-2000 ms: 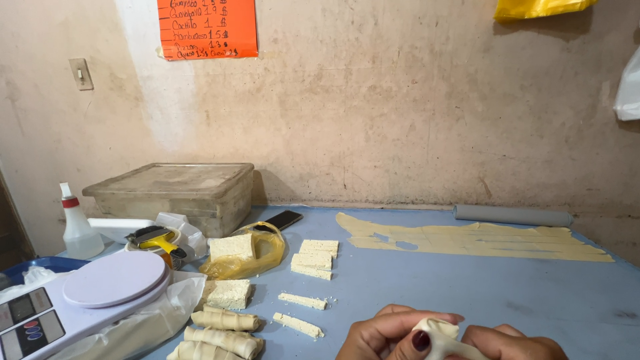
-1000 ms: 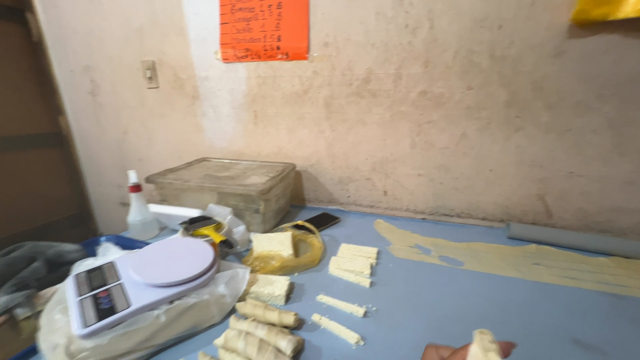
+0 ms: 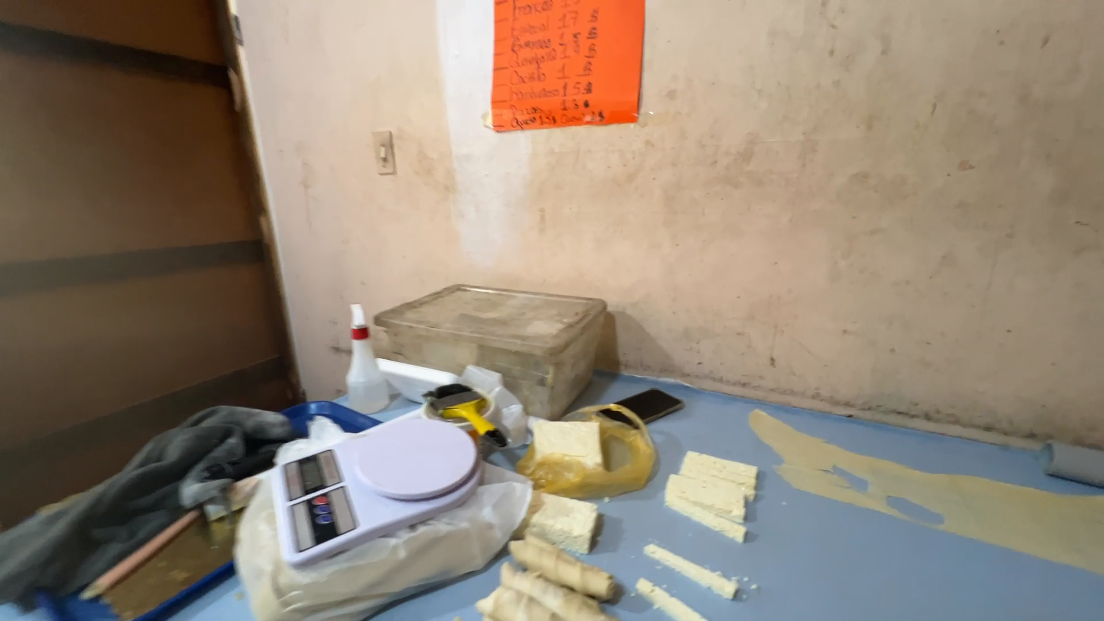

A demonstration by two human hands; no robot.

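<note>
Neither of my hands shows in the head view now. Rolled dough pieces point(image 3: 562, 569) lie at the bottom, just below a block of white cheese point(image 3: 562, 523). Another cheese block point(image 3: 567, 443) rests in an open yellow plastic bag point(image 3: 634, 470). Right of these are cut cheese slices point(image 3: 711, 485) and two thin cheese sticks, one point(image 3: 690, 570) fully in view and the other point(image 3: 668, 601) cut off by the frame's edge. A thin sheet of dough point(image 3: 975, 509) with holes stretches over the blue table at the right.
A kitchen scale point(image 3: 379, 487) sits on a plastic bag point(image 3: 414, 569). Behind are a lidded plastic box point(image 3: 492, 336), a spray bottle point(image 3: 366, 375), a yellow-handled brush point(image 3: 470, 412) and a phone point(image 3: 645, 404). A grey cloth point(image 3: 155, 483) lies over a blue tray point(image 3: 332, 416) at left. A grey cylinder point(image 3: 1074, 463) lies at right.
The view has swung left. Both hands, seen two seconds ago holding a piece of dough at the bottom right, have gone out of view.
</note>
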